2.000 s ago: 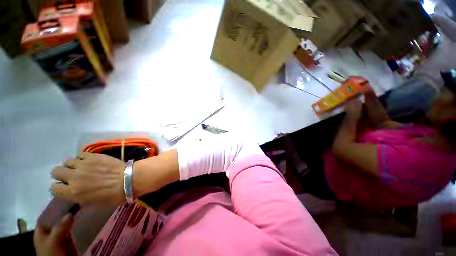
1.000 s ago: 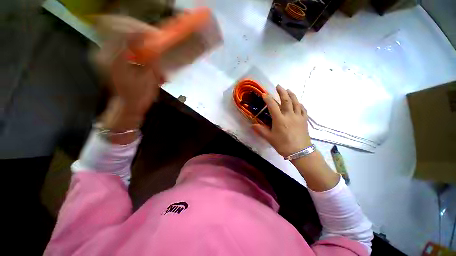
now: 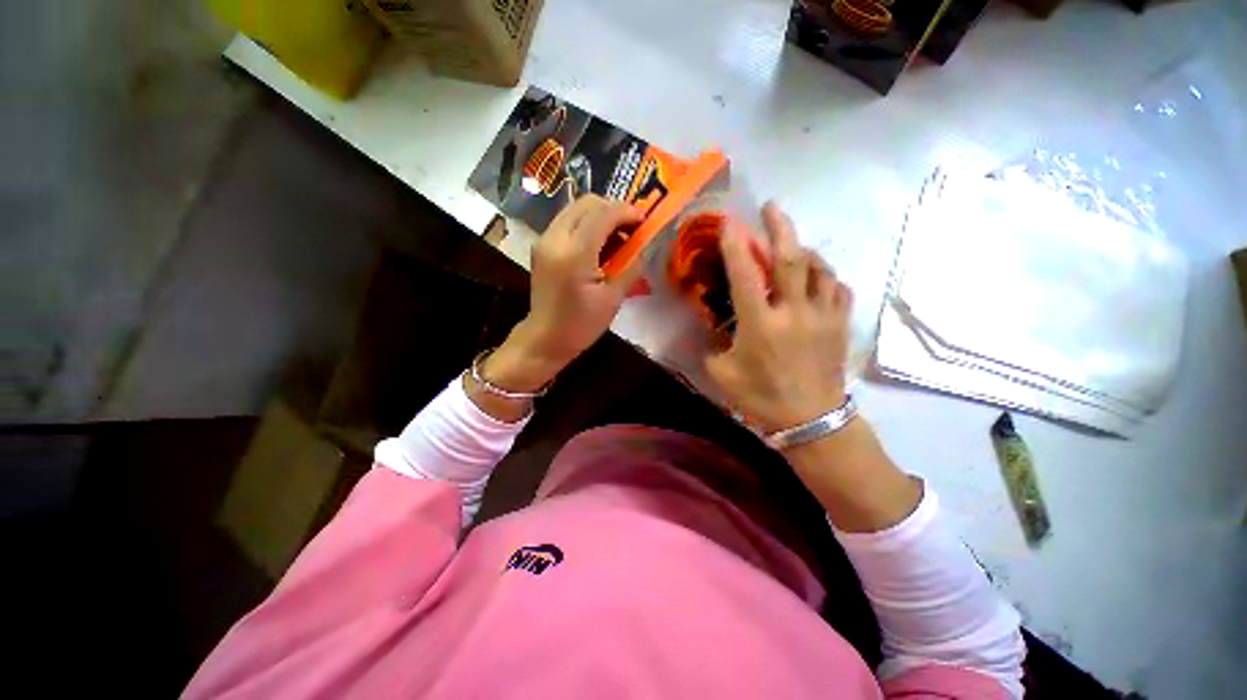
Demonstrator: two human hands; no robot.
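My left hand [image 3: 580,274] holds a printed retail box [image 3: 547,162] by its orange end, its black printed side with a coil picture facing up. My right hand [image 3: 786,321] is on the orange coiled cord [image 3: 695,263] in its clear wrap, on the white tabletop just right of the box. The fingers are slightly blurred and cover part of the coil. The box's orange end is close beside the coil; whether they touch I cannot tell.
A stack of flat white sheets [image 3: 1039,294] lies to the right, with a utility knife [image 3: 1020,479] below it. Black printed boxes [image 3: 875,30] stand at the top. A brown carton [image 3: 472,34] and a yellow bag [image 3: 308,41] are at the upper left, near the table edge [image 3: 369,126].
The view has swung from the right side of the table. My left hand has brought the box in beside the coil. My right hand stays at the coil.
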